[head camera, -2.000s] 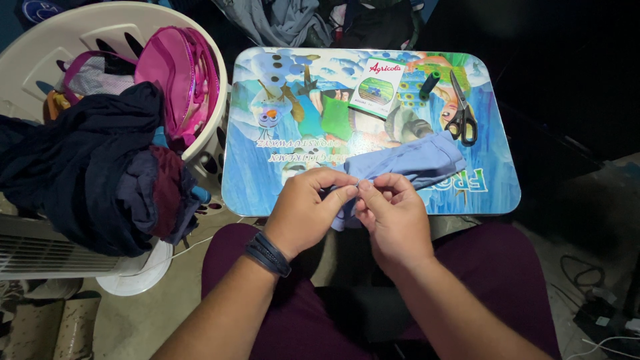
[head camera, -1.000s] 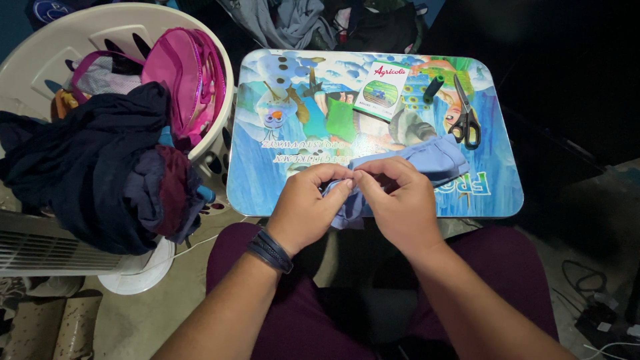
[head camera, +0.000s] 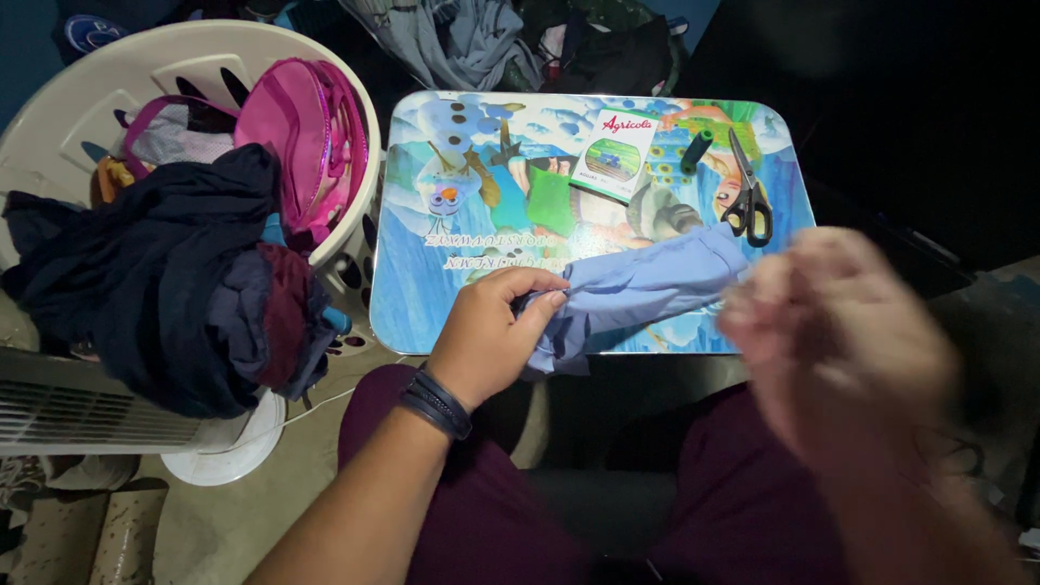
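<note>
My left hand (head camera: 504, 329), with a dark band at the wrist, pinches the near left end of a light blue cloth (head camera: 650, 280) between thumb and forefinger. The cloth lies bunched over the front of a small printed table (head camera: 414, 301). Blurred by motion, my right hand (head camera: 837, 341) is raised right of the cloth, its fingers bent together; whether it holds anything fine cannot be seen. Behind the cloth lie a paper packet with green edges (head camera: 615, 154), a spool of green thread (head camera: 697, 151) and black-handled scissors (head camera: 747, 191), blades pointing away.
At the left stands a cream plastic laundry basket (head camera: 49, 122) with a pink bag (head camera: 284, 146) and dark clothes (head camera: 146, 268) hanging over its rim. A white slatted appliance (head camera: 89, 406) is below it. More clothes (head camera: 455, 41) lie beyond the table.
My right hand has moved away from my left hand, out to the right. Both hands were together at the cloth's near end before. My left hand still pinches the cloth.
</note>
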